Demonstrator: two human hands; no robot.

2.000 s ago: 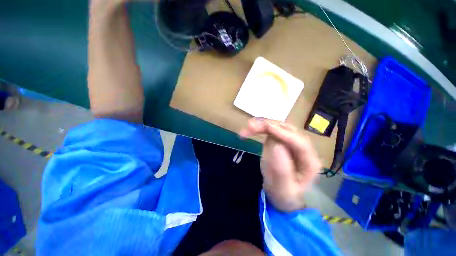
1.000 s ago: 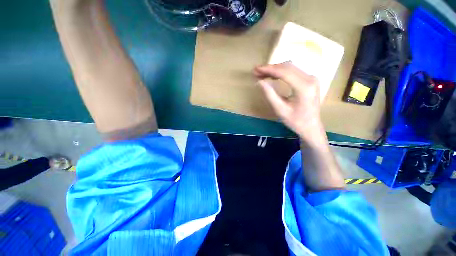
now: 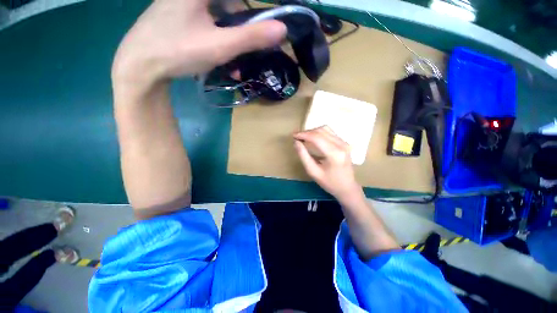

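A black headset [image 3: 311, 46] with thin silvery headband hoops is at the top of the tan mat. Its open round earcup [image 3: 272, 76] shows pale electronics inside. My left hand [image 3: 183, 40] is on the headset, its thumb across the black part; most of its fingers are hidden. My right hand [image 3: 327, 156] is over the lower left part of the cream-white support block [image 3: 348, 116], right of and below the earcup. Its fingers are loosely curled, thumb and forefinger slightly apart, with nothing visible in them.
A black iron stand [image 3: 406, 110] with a yellow square stands on the mat's right side, silver solder wire above it. Further right, a blue tray [image 3: 482, 70] holds a black soldering station [image 3: 488, 140] with a red light. Another person's legs show at lower left.
My left hand, out of view before, now shows on the headset at the top. My right hand has moved off the block's front edge to over its left part. The camera view has shifted.
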